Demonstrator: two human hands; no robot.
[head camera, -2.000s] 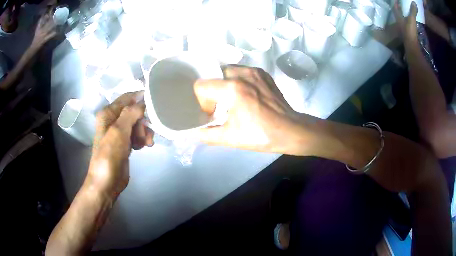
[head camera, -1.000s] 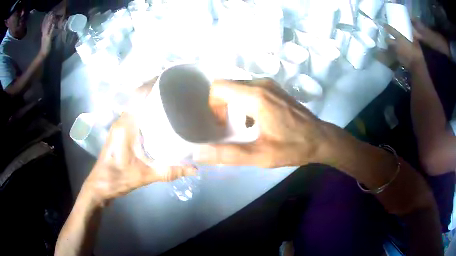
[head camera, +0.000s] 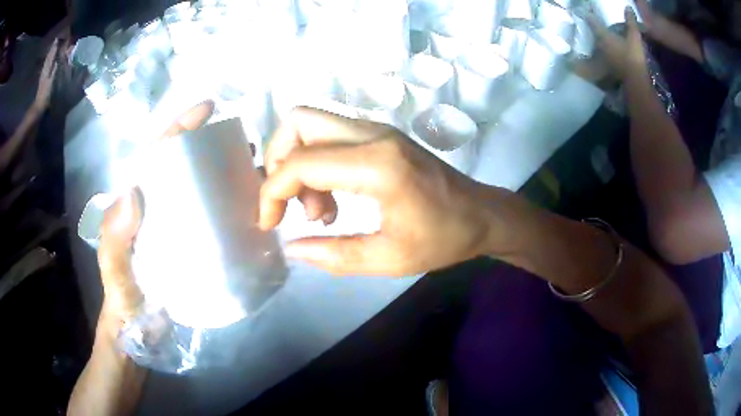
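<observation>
A glossy white cup (head camera: 213, 219) is held upright, slightly tilted, at the left middle of the view. My left hand (head camera: 122, 260) grips it from its left side, with fingertips showing above its top edge. A crinkly clear plastic bag (head camera: 162, 341) bunches at the cup's base by my left wrist. My right hand (head camera: 366, 195) is at the cup's right side, fingers bent; its fingertips are at the cup wall. Whether they touch it is hard to tell. I see no thing held in my right hand.
Many white cups (head camera: 479, 75) crowd the overexposed back of the white table (head camera: 325, 317). One cup (head camera: 93, 218) lies at the left, behind my left hand. A cup with a grey opening (head camera: 444, 127) stands beyond my right hand. Other people's arms (head camera: 662, 162) are at right and far left.
The cup has turned so its outer wall, not its opening, faces me, and it has moved left. My right hand has come out of the cup's opening and off its rim.
</observation>
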